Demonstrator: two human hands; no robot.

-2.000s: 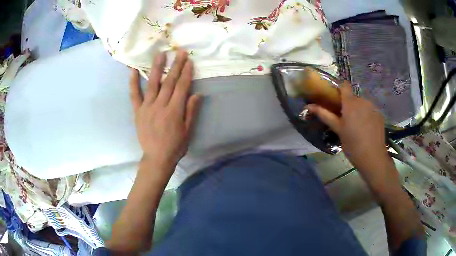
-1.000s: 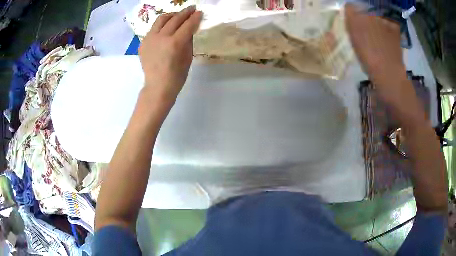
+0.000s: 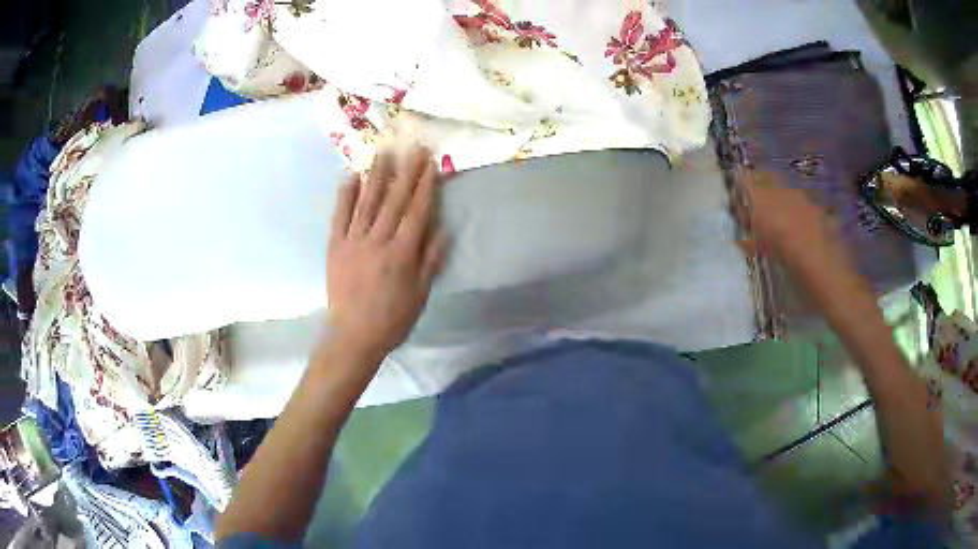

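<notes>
The cream floral garment (image 3: 579, 64) lies over the far side of the white padded pressing buck (image 3: 204, 214), its near edge running across the buck. My left hand (image 3: 386, 257) lies flat on the buck with its fingertips at the garment's edge, fingers slightly apart, gripping nothing. My right hand (image 3: 788, 220) is blurred, over the left part of the folded grey-purple cloth pad, and holds nothing that I can see. The steam iron (image 3: 922, 198) is at the far right, at the pad's outer side, apart from my right hand and partly dark.
The grey-purple pad (image 3: 815, 129) lies right of the buck. Heaped floral cloth (image 3: 64, 290) hangs at the left with dark blue cloth. A bundle of striped hangers (image 3: 177, 450) is at lower left. A blue piece (image 3: 222, 97) shows behind the buck. Floral cloth (image 3: 957, 354) hangs at right.
The iron, earlier in my right hand on the garment's edge, is now let go at the far right. Both hands lifted the garment, then came back nearer; the garment lies down again with different flowers showing.
</notes>
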